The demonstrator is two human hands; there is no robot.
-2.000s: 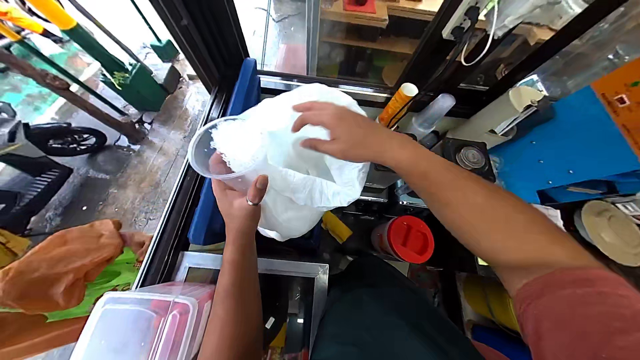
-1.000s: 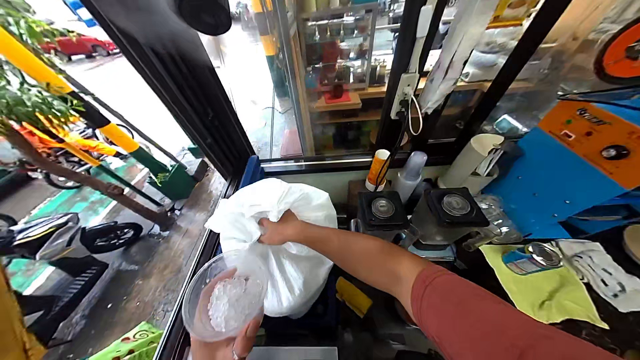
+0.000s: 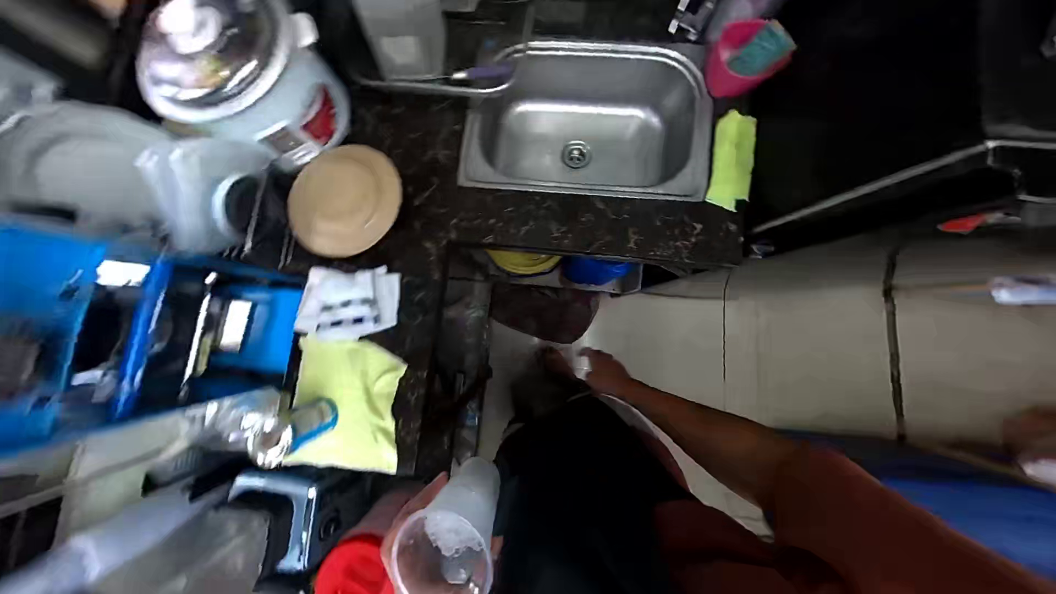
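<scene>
At the bottom edge, my left hand (image 3: 408, 511) is wrapped around a clear plastic cup (image 3: 441, 553) with crushed ice in it, close beside a red lid (image 3: 355, 565). A frosted plastic cup or sleeve of cups (image 3: 472, 495) lies against the cup's upper side. My right hand (image 3: 601, 371) is low in the middle of the view, over the floor and beside my dark clothing; whitish matter shows at its fingers, and blur hides whether it holds anything.
A steel sink (image 3: 582, 124) is set in a dark marbled counter (image 3: 594, 223). Left of it are a rice cooker (image 3: 239, 82), a beige plate (image 3: 345, 200), a yellow cloth (image 3: 351, 404) with a can (image 3: 309, 425), and a blue machine (image 3: 49, 330). A pink cup (image 3: 742, 62) holds a sponge.
The view has swung from the window to the sink. My right hand has left the white plastic bag, now out of view. My left hand still holds the cup of ice.
</scene>
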